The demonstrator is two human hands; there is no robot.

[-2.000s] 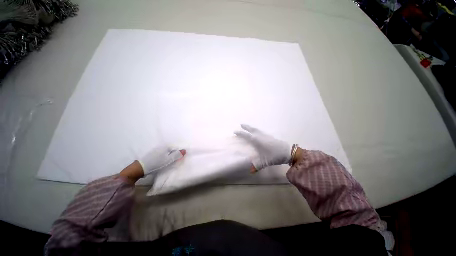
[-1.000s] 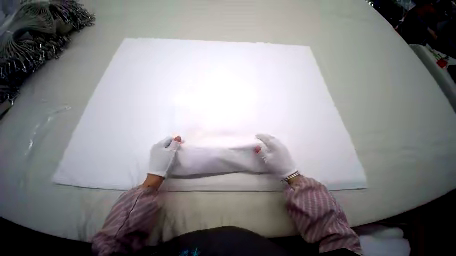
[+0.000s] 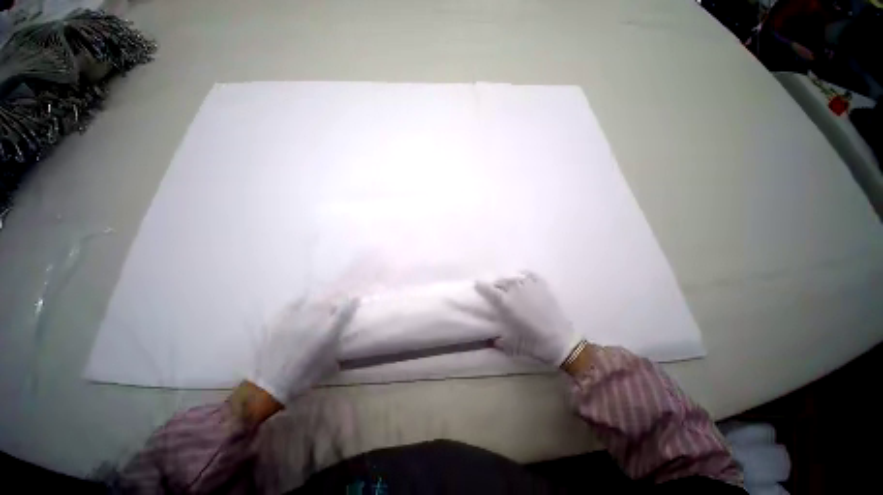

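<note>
A stack of large white tissue paper sheets (image 3: pixel 387 164) lies flat on the pale table in front of me. A white paper roll (image 3: pixel 416 321) lies across the stack close to its near edge, with a dark shadow under its near side. My left hand (image 3: pixel 308 343), in a thin white glove, holds the roll's left end. My right hand (image 3: pixel 531 317), also gloved, holds its right end, fingers on top. The roll's ends are hidden under my hands.
A heap of grey bundles with shiny ends (image 3: pixel 58 72) lies at the far left. Clear plastic film (image 3: pixel 58 280) lies at the left of the table. White rolls (image 3: pixel 760 456) show low at the right, below the table edge. Shelving or clutter stands dark at the top right.
The loose, partly lifted paper has become a compact roll. Since the previous frame my hands have turned from gripping its ends upright to lying over them, and the roll sits slightly lower in view.
</note>
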